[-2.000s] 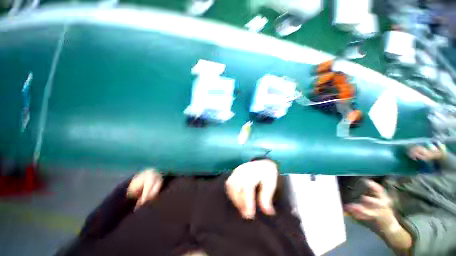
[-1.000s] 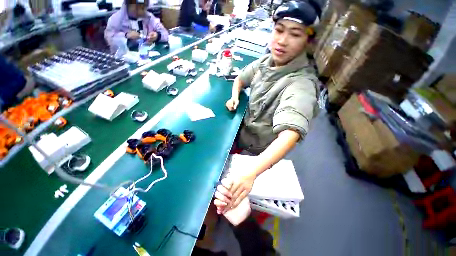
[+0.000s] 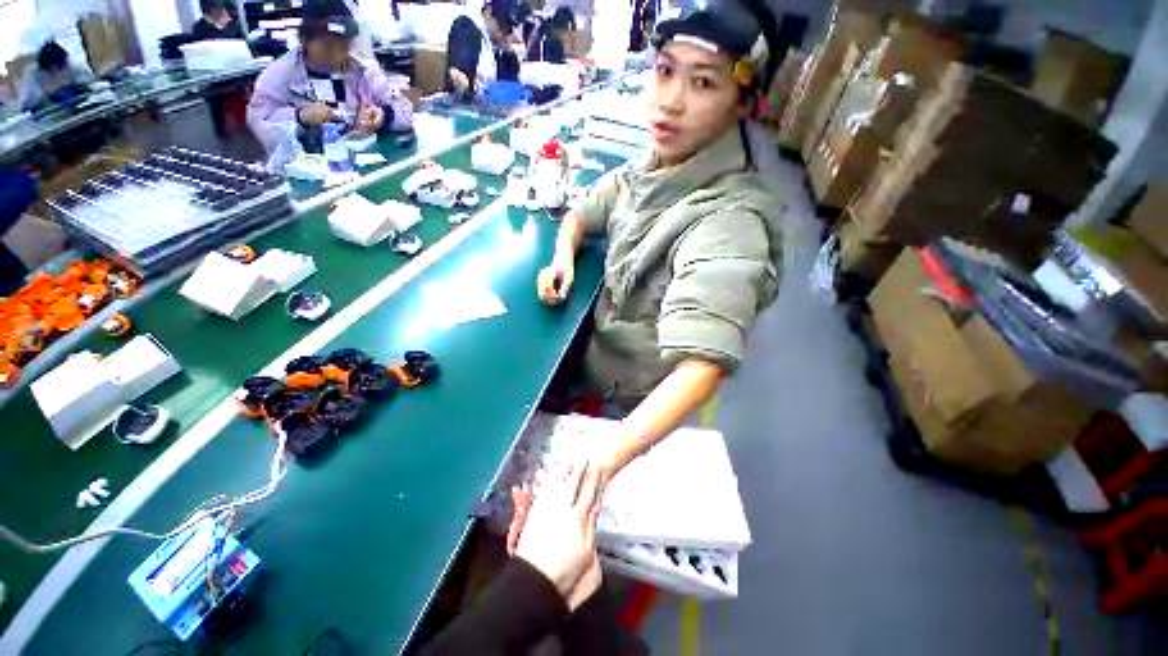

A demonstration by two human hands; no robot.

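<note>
My right hand (image 3: 553,528), in a dark sleeve, reaches forward over the white boxes beside the bench. It touches the bare hand of the person on the right. Fingers of the two hands overlap, and I cannot tell whether mine are closed. My left hand is out of the picture. A blue-white tester (image 3: 186,573) with coloured wires stands at the lower left of the green bench. A white cable (image 3: 272,484) runs near it. Orange-and-black parts (image 3: 327,400) lie clustered beyond it.
A person in a light green jacket (image 3: 698,263) sits close on the right. White boxes (image 3: 673,481) stand below the bench edge. Open white boxes (image 3: 243,282) and round cases (image 3: 308,305) lie on the belt at left. Cartons (image 3: 980,340) stand on the right. A white sheet (image 3: 461,305) lies on the bench.
The view has swung towards the person on the right. My right hand has left my lap and meets that person's hand. Since the last frame, the tester has shifted down and left in view.
</note>
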